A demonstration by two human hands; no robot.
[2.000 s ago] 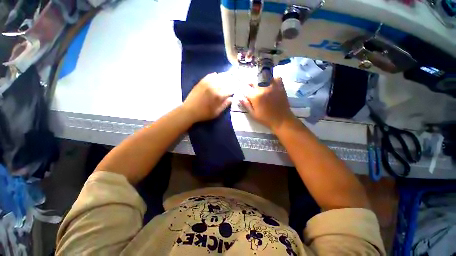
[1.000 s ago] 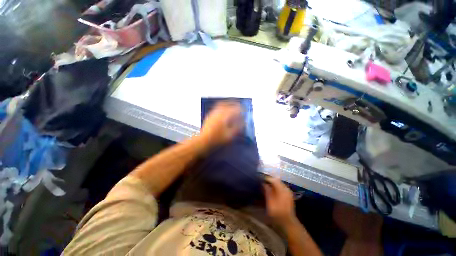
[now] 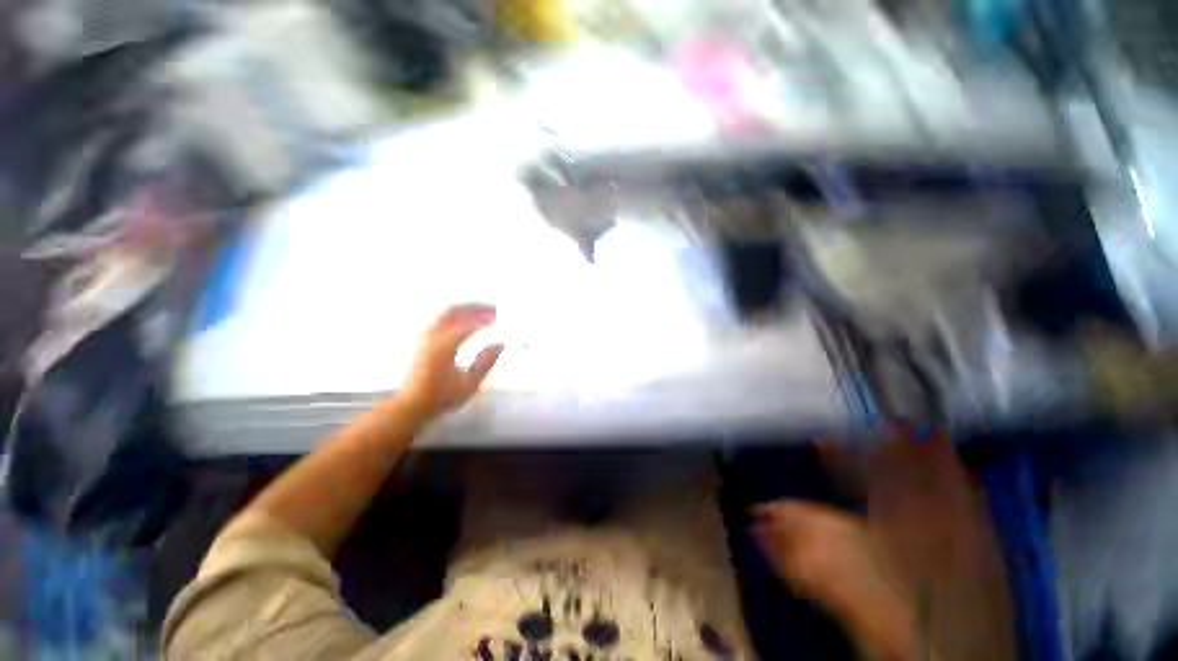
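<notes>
The frame is strongly blurred. My left hand (image 3: 452, 362) is over the white table (image 3: 349, 310) near its front edge, thumb and fingers apart, with nothing seen in it. My right hand (image 3: 816, 549) is low, below the table edge at the right of my lap; its fingers are blurred and I cannot tell if it holds anything. The sewing machine head (image 3: 575, 200) stands beyond and right of my left hand. The dark fabric panel cannot be made out on the table.
A blurred black rectangle (image 3: 753, 265) lies right of the needle area. Dark scissors-like shapes (image 3: 891, 368) are at the right. A dark cloth pile (image 3: 97, 433) hangs at the left table edge. A pink item (image 3: 723, 80) is on the machine. A blue crate edge (image 3: 1027, 555) is at lower right.
The view has swung and blurred. The dark panel was first under both hands at the needle, then drawn to the front edge; now it is not seen. My left hand is open, my right hand lower right.
</notes>
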